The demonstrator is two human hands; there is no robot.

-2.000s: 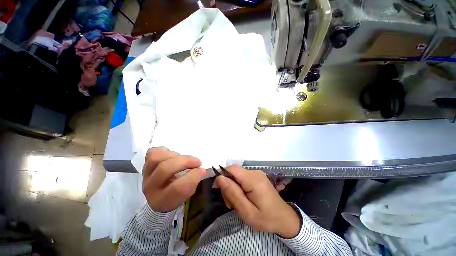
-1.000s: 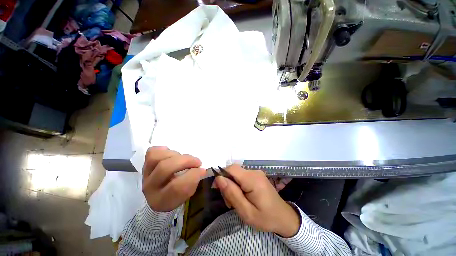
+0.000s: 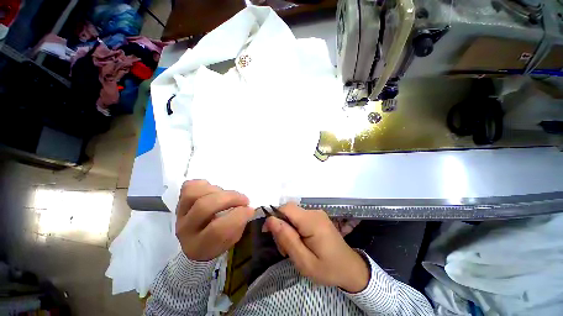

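Observation:
A white garment (image 3: 259,123) lies over the left part of the table, overexposed, with a small brown-orange emblem (image 3: 244,60) and a dark mark (image 3: 171,104) at its upper left. My left hand (image 3: 213,221) pinches the garment's lower edge at the table's front edge. My right hand (image 3: 315,244) holds dark thread snips (image 3: 271,212), their two pointed blades slightly apart and facing left, at the pinched edge near my left fingertips. Whether the blades touch the cloth or a thread cannot be told.
A sewing machine head (image 3: 376,49) stands at upper right, lamp lit at the needle. A black looped object (image 3: 475,117) lies on its brass-coloured bed (image 3: 420,123). A ruled strip (image 3: 395,210) runs along the table front. White cloth hangs lower left (image 3: 139,253) and lies lower right (image 3: 506,259).
Both hands stay almost in place at the garment edge. The view has shifted very slightly. Otherwise the scene looks the same.

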